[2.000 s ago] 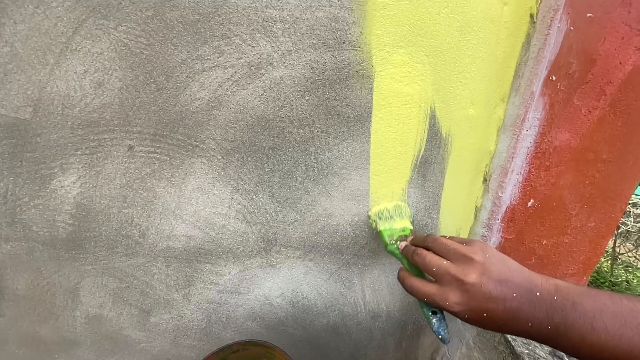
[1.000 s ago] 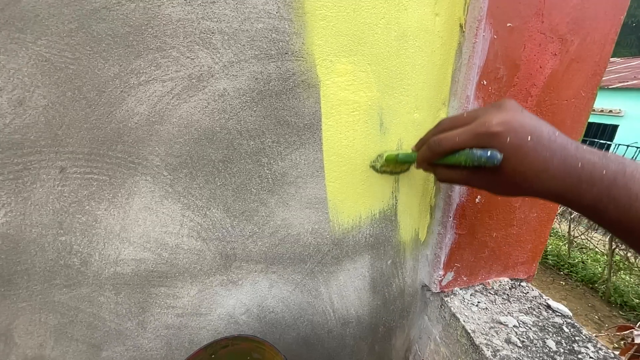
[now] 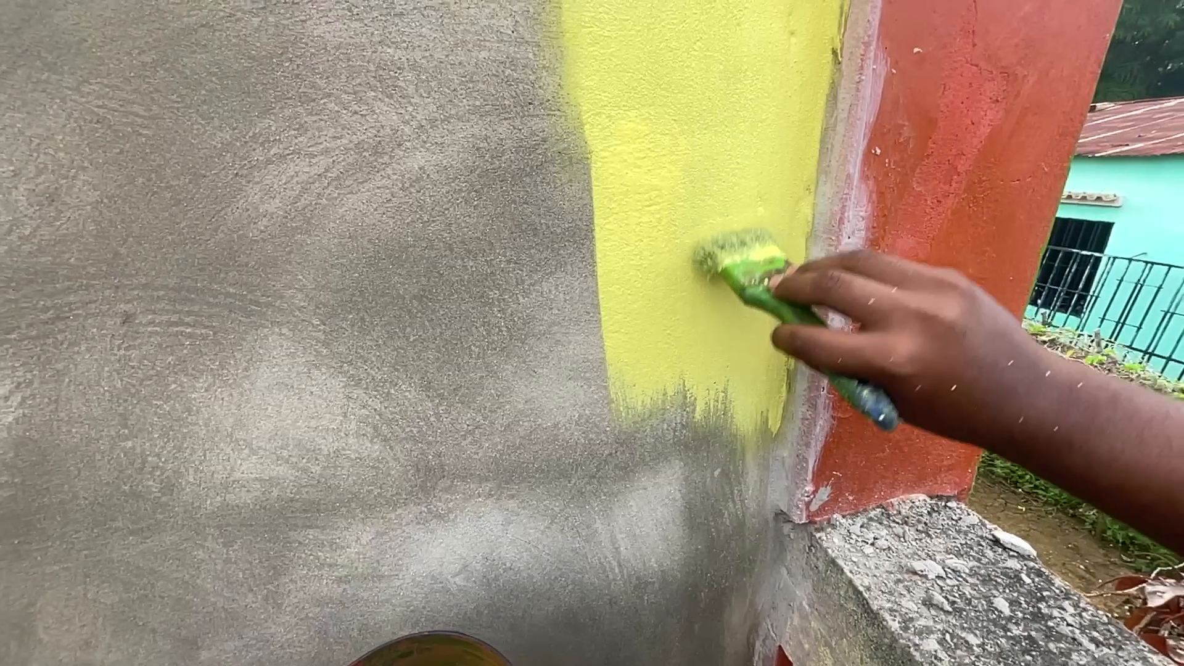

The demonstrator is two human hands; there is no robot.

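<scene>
In my right hand (image 3: 888, 342) is a paintbrush (image 3: 805, 319) with a green, paint-smeared handle that ends in blue. Its yellow-coated bristles, slightly blurred, lie against the band of yellow paint (image 3: 684, 185) on the grey cement wall (image 3: 324, 324). The handle slants down to the right between thumb and fingers. Small light specks dot the hand and forearm. The lower edge of the yellow band is ragged, with thin streaks below it. My left hand is out of view.
A red-orange pillar (image 3: 962, 203) stands right of the yellow band. Below it juts a rough concrete ledge (image 3: 980, 592). The rim of a round container (image 3: 430, 647) shows at the bottom edge. A turquoise house (image 3: 1138, 203) and a metal railing (image 3: 1128, 296) stand beyond.
The grey gap between the yellow strokes, seen two seconds ago, is covered with yellow. The brush has turned from nearly level to slanting, bristles up and left. The view has shifted.
</scene>
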